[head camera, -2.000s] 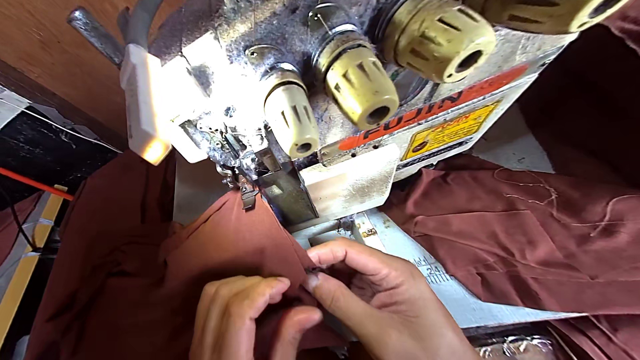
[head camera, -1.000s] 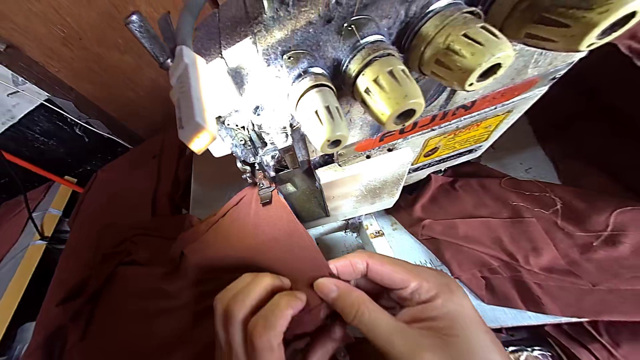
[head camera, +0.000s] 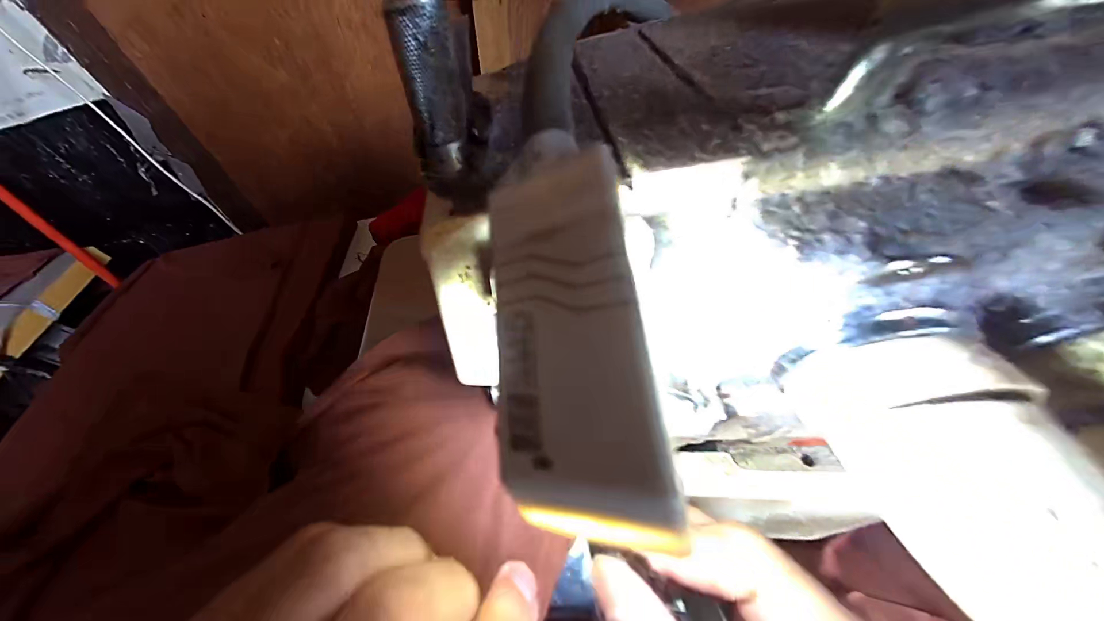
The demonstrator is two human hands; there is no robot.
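Reddish-brown fabric (head camera: 414, 440) runs from the lower edge up beneath a Fujin overlock sewing machine (head camera: 931, 155). My left hand (head camera: 371, 573) lies on the fabric at the bottom, fingers curled; whether it pinches the cloth cannot be seen. To its right, my right hand (head camera: 733, 565) is below the machine lamp, partly hidden by it and cut off by the lower edge; a dark thing shows near its fingertips, but its grip is unclear. The white lamp (head camera: 578, 345), glowing at its lower end, hides the presser foot and needle.
More brown fabric (head camera: 164, 345) hangs in folds at the left. Behind the machine stands a brown wooden panel (head camera: 285, 103). A knurled metal lever (head camera: 429, 78) rises beside the lamp's grey flexible neck (head camera: 550, 86). An orange-red rod (head camera: 56, 233) crosses the left edge.
The view has moved much closer to the machine head and lamp. Earlier both hands pinched the fabric edge below the presser foot; now the lamp partly covers the right hand.
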